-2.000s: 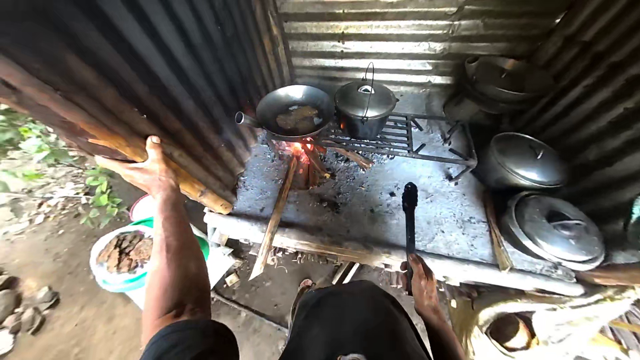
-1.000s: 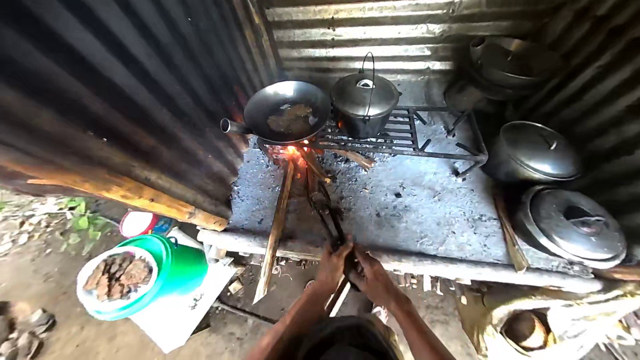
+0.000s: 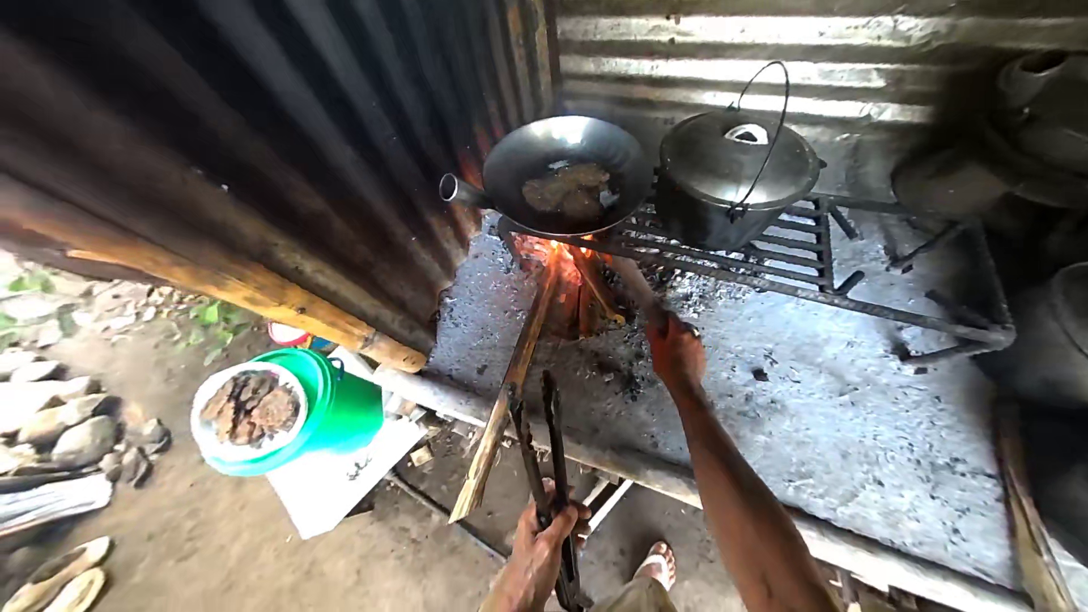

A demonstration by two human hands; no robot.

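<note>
My left hand (image 3: 544, 540) grips a pair of dark metal tongs (image 3: 552, 459), jaws pointing up and slightly apart, at the front edge of the hearth. My right hand (image 3: 677, 347) is closed on a piece of firewood (image 3: 633, 285) whose far end lies at the fire (image 3: 565, 263). Above the flames sits a wok (image 3: 629, 161) with flat brown pieces of food (image 3: 568, 189) in it; its hollow handle (image 3: 459, 190) points left. A long split stick (image 3: 506, 408) runs from the fire out over the front edge.
A lidded pot (image 3: 735, 161) with a wire bail stands on the metal grate (image 3: 901, 314), right of the wok. More pots stand in shadow at far right. Below left, a bowl of brown pieces (image 3: 204, 416) rests on a green bucket (image 3: 353, 404). Corrugated metal walls (image 3: 340, 127) enclose the hearth.
My right hand has left the tongs and moved up to the firewood by the fire. The left hand still holds the tongs. The view has shifted closer to the wok.
</note>
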